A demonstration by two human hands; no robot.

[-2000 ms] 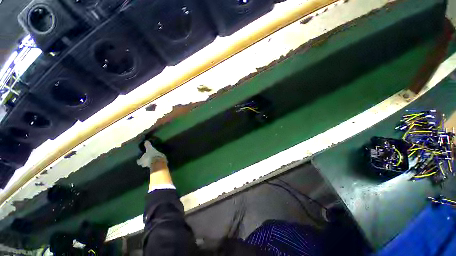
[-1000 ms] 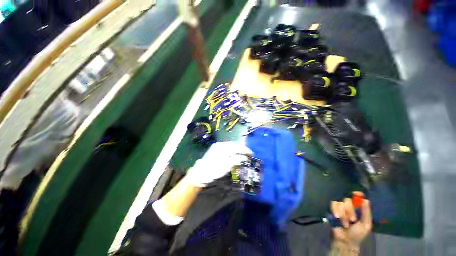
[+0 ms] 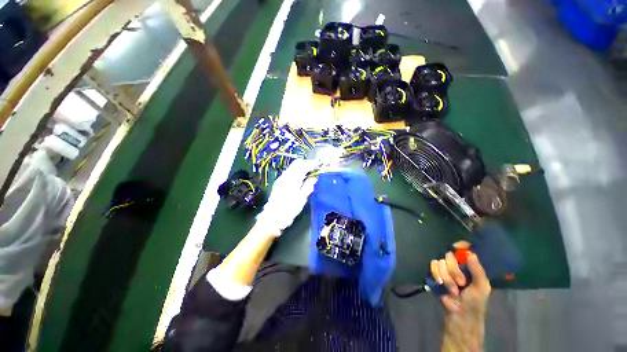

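A black housing [image 3: 342, 238] with silvery metal contacts sits on the blue cloth [image 3: 377, 265]. My left hand [image 3: 289, 196], in a white glove, is beyond and left of it, with its fingertips at the near edge of the pile of lead wires [image 3: 271, 146]; whether it pinches a wire I cannot tell. My bare right hand [image 3: 462, 278] is closed around the soldering gun [image 3: 463, 255], whose orange-red part shows between the fingers. The gun's far end is blurred. The gun is right of the cloth, apart from the housing.
Several black housings [image 3: 393, 100] stand grouped on a cardboard sheet [image 3: 302, 103]. Another housing [image 3: 241, 190] is left of the cloth. A fan with a spiral grille [image 3: 427, 162], a small round dish [image 3: 489, 196] and a jar [image 3: 510, 180] are at right. The green conveyor [image 3: 130, 254] carries a housing [image 3: 129, 199].
My left hand has left the conveyor, then released the housing onto the blue cloth and moved forward to the wire pile. My right hand has come into view holding the soldering gun.
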